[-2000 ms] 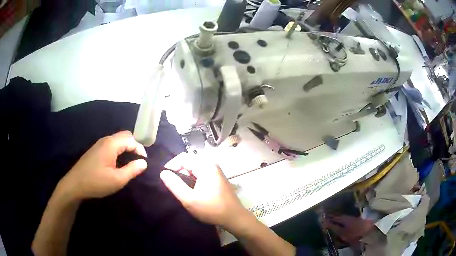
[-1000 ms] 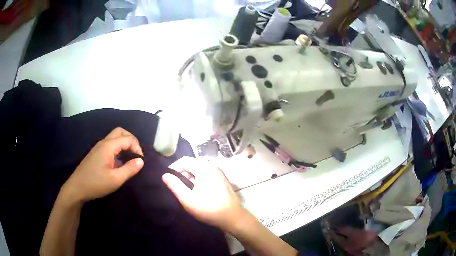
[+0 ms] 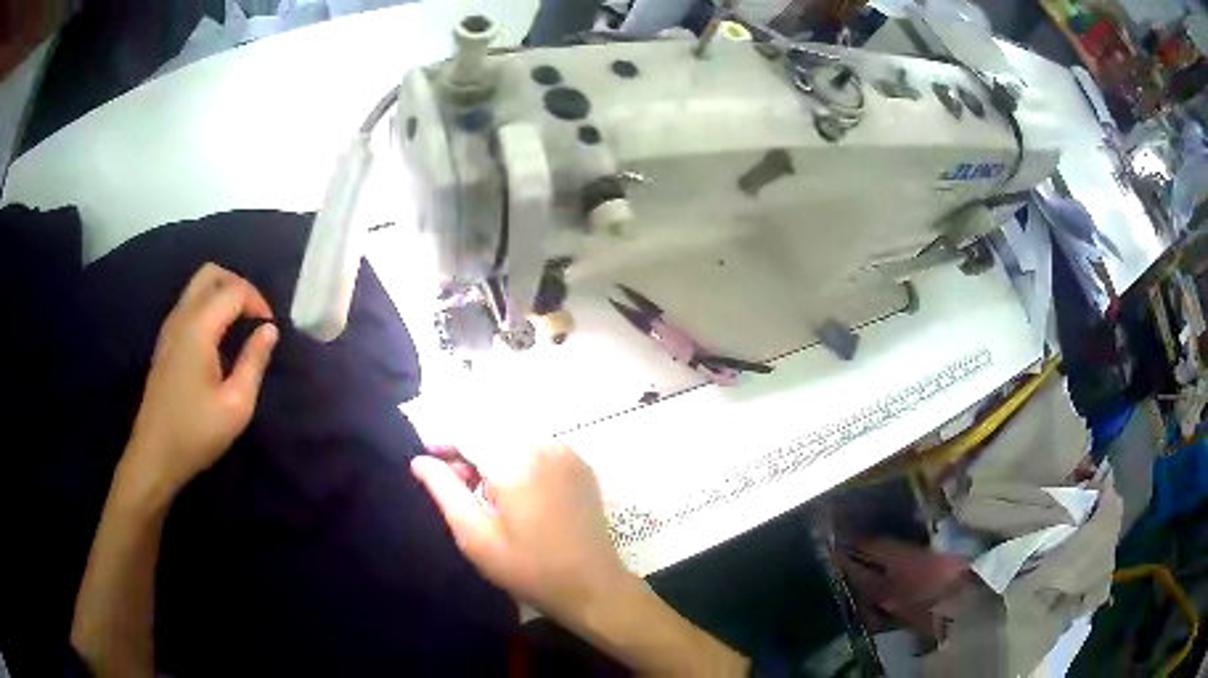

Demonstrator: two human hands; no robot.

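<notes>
A dark garment lies in a large heap left of the off-white sewing machine and hangs over the table's front edge. My left hand pinches a fold of the dark cloth between thumb and fingers, left of the white paddle-like bar. My right hand holds the garment's right edge between thumb and fingers, in front of the presser foot area. Bright glare hides the needle and part of the right fingers. Thread snips with pink handles lie on the bed, right of the needle area.
A small dark grey block lies on the bed right of the snips. A printed scale runs along the table's front edge. Beige and white fabric scraps are heaped at lower right. Papers lie behind the table and beyond the machine's right end.
My hands have moved farther apart, the left one leftward and away from the right. The cloth between them is spread wider. The view has shifted, so the machine sits higher and farther left.
</notes>
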